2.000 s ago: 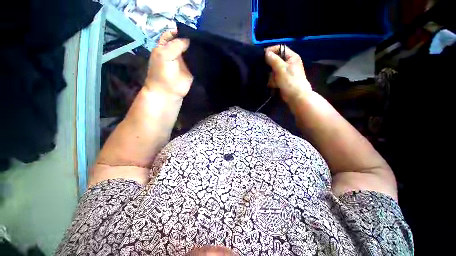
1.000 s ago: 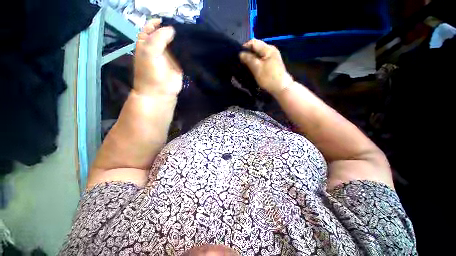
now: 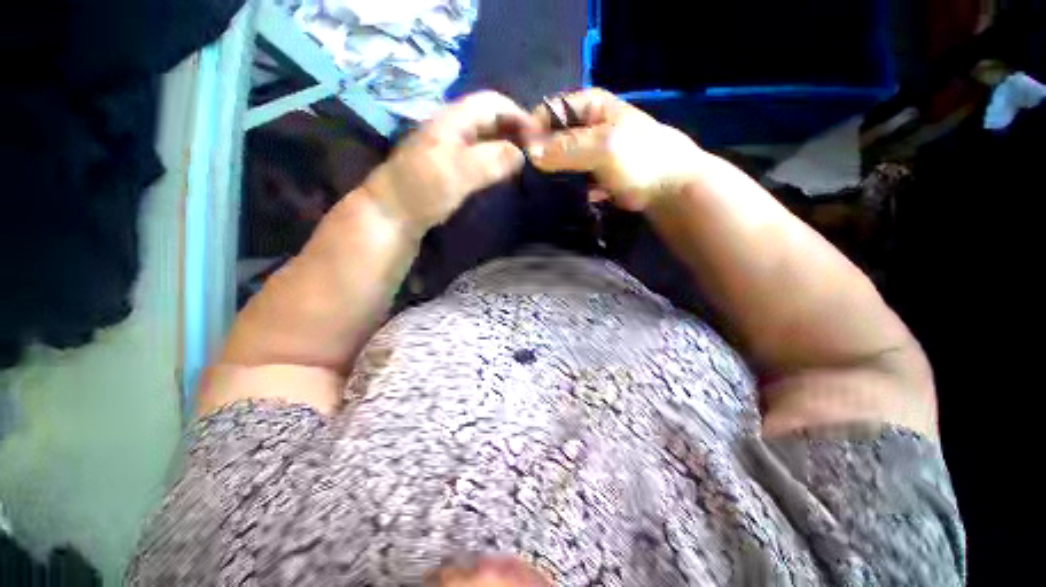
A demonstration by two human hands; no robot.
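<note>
A black cloth piece (image 3: 499, 212) hangs below my two hands in front of my patterned shirt. My left hand (image 3: 459, 155) pinches its upper edge, fingers bent and slightly blurred. My right hand (image 3: 602, 143) is beside it, fingertips almost touching the left ones, and also grips the cloth. A small dark metal tool (image 3: 559, 111) shows between my right fingers; its shape is hard to tell. The lower part of the cloth merges with the dark background.
The pale table (image 3: 92, 447) with light metal legs is at the left, bearing a black cloth heap (image 3: 69, 218). A white cloth pile (image 3: 396, 52) is at the top. A blue crate (image 3: 746, 95) holding black material is at the top right. Dark material fills the right side.
My hands were apart with the black cloth stretched between them. They have come together at the middle, the left moving right, and the cloth now hangs bunched below them.
</note>
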